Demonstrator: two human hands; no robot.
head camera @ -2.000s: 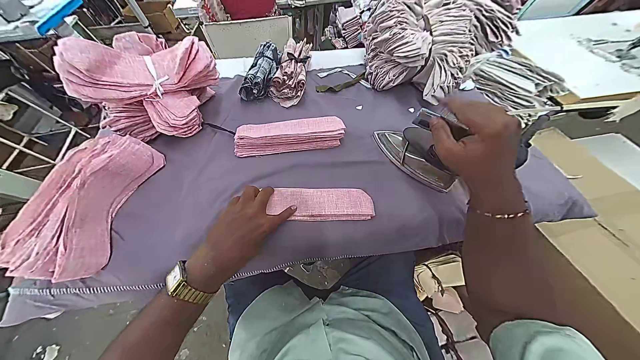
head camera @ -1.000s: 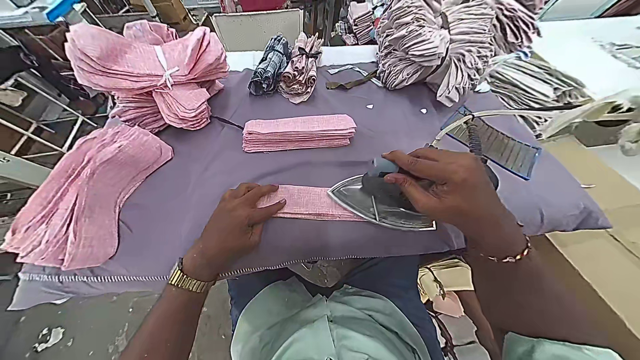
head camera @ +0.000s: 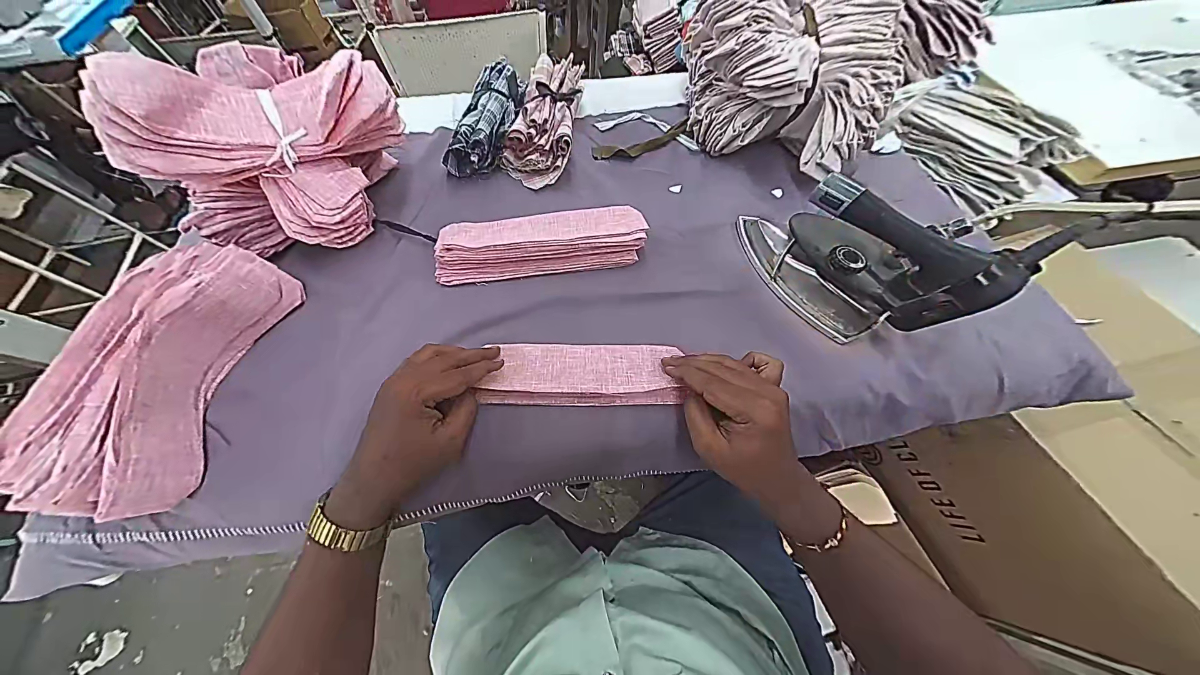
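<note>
A folded pink fabric strip [head camera: 581, 372] lies flat on the purple padded ironing surface [head camera: 375, 309], close to its front edge. My left hand [head camera: 417, 417] presses its fingertips on the strip's left end. On the right end rest the fingers of my right hand [head camera: 741, 412], the thumb at the near edge. Beyond the strip is a neat stack of folded pink pieces [head camera: 541, 244]. The electric iron [head camera: 872, 262], black with a metal soleplate, stands on the pad to the right, away from both hands.
Loose pink cut pieces [head camera: 159, 375] lie at the left, below a tied pink bundle [head camera: 253, 141]. Two small tied plaid rolls [head camera: 483, 117] and a large striped fabric bundle [head camera: 759, 75] sit along the back. Cardboard [head camera: 1012, 525] lies at the lower right; the iron's cable [head camera: 1078, 239] runs off right.
My right hand has let go of the iron, which was on the strip one second ago and now stands farther right. That hand has moved left onto the strip's right end.
</note>
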